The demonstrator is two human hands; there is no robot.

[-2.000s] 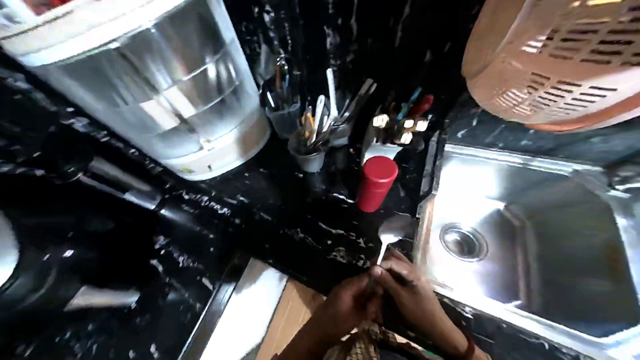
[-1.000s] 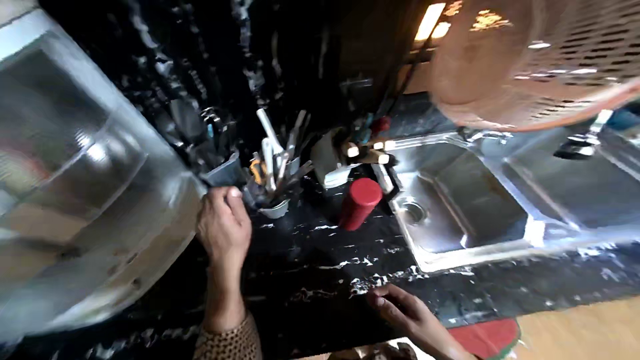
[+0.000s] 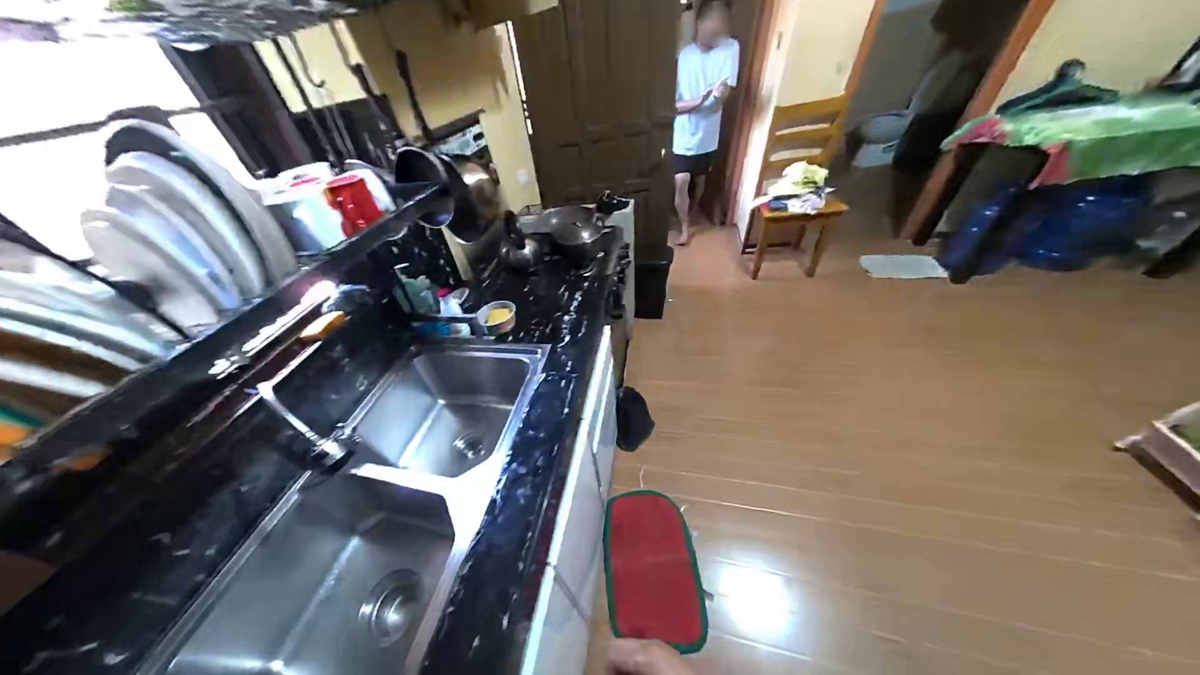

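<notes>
At the bottom edge of the head view, part of a hand (image 3: 649, 656), which looks to be my right hand, shows over the near end of a red floor mat (image 3: 654, 572) with a green border. Its fingers are mostly cut off, so whether it holds anything cannot be told. My left hand is out of view. To the left lies a steel double sink, with a near basin (image 3: 319, 572), a far basin (image 3: 450, 403) and a faucet (image 3: 314, 441) between them on the wall side.
Plates (image 3: 178, 234) stand in a rack above the sink. Beyond the far basin are a small bowl (image 3: 497, 317) and a pan (image 3: 574, 230) on the stove. A person (image 3: 706, 84) stands in the doorway near a wooden chair (image 3: 804, 211). Wooden floor (image 3: 891, 422) spans the right side.
The view has swung far to the right, from the utensil cups and red container to the sink and floor. My left hand, near the utensil cups one second ago, has left the view.
</notes>
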